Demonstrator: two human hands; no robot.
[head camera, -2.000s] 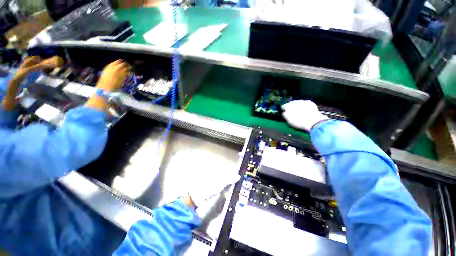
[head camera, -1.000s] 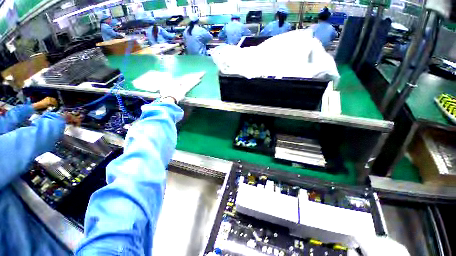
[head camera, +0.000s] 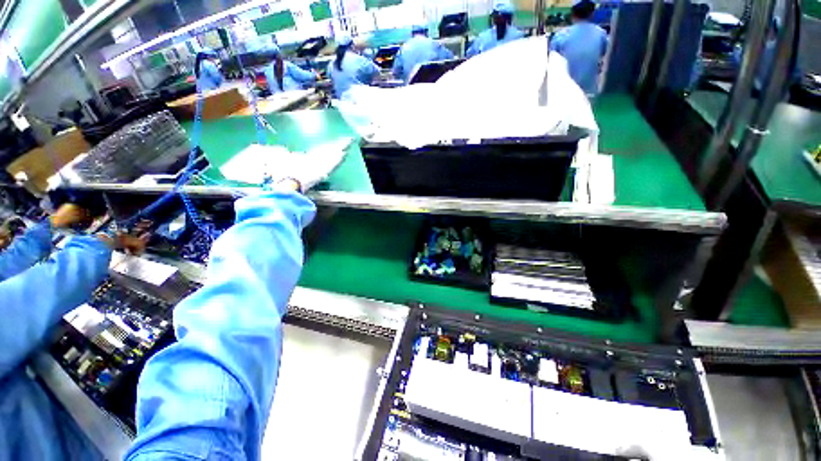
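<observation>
My left sleeve reaches forward to the green upper shelf. My gloved left hand (head camera: 290, 175) is at the near edge of the pale strips (head camera: 257, 165); white blends with white, so its fingers and grip cannot be made out. A black carrier (head camera: 389, 383) lies in front at the lower right, holding a dark circuit board (head camera: 511, 365). Long white heatsink blocks (head camera: 468, 396) stand on the board, with small yellow parts (head camera: 443, 348) behind them. My right hand cannot be made out; white glare lies at the bottom edge near the board's right part.
A black bin (head camera: 468, 171) with white sheeting stands on the upper shelf. Below are a component tray (head camera: 450, 250) and stacked silver strips (head camera: 542, 277). At left, a person's blue sleeves (head camera: 54, 279) are over another board (head camera: 117, 324). A blue coiled cord (head camera: 193, 162) hangs there.
Since the earliest frame, my right hand has left the component tray and my left hand has gone up to the pale strips. The right glove, at the board's lower right one second ago, no longer shows distinctly.
</observation>
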